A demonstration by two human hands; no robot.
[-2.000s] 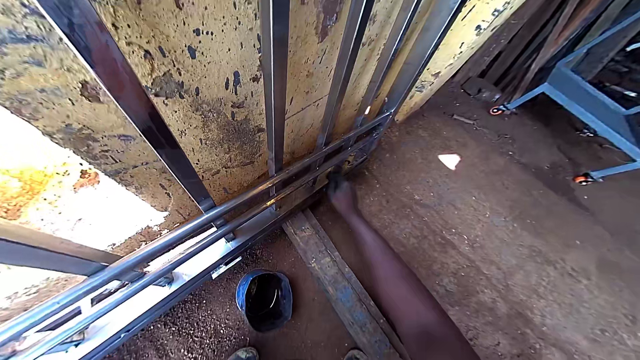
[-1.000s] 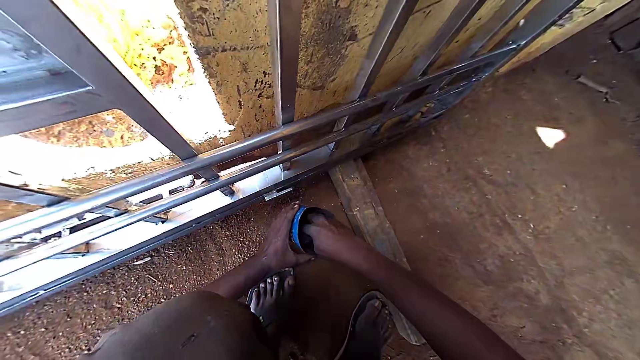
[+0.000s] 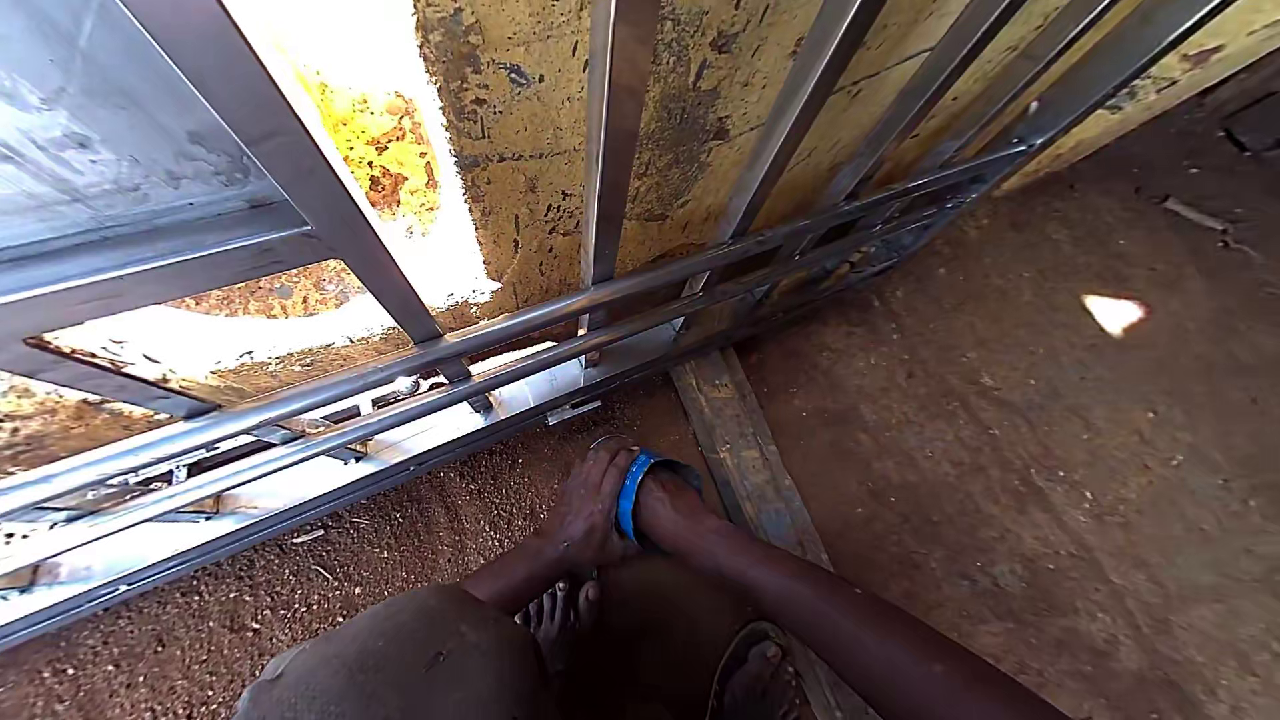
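My left hand (image 3: 590,508) grips the left side of a small round container with a blue rim (image 3: 629,500), tilting it a little. My right hand (image 3: 672,505) reaches down inside the container; its fingers are hidden there, so what they hold cannot be seen. Just beyond both hands runs a metal frame with two long parallel tubes (image 3: 540,318) along its lower part and upright flat-sided bars (image 3: 610,150) above them.
A worn wooden plank (image 3: 745,440) lies on the dirt floor, from the frame's bottom edge toward my sandalled foot (image 3: 765,675). Behind the bars stands a yellow, stained panel (image 3: 520,150). A bright patch of light (image 3: 1113,313) falls on the floor at right.
Two seconds ago my right hand was at the frame's lower bars and the container stood by itself on the ground. Now both hands are at the container. The view has shifted.
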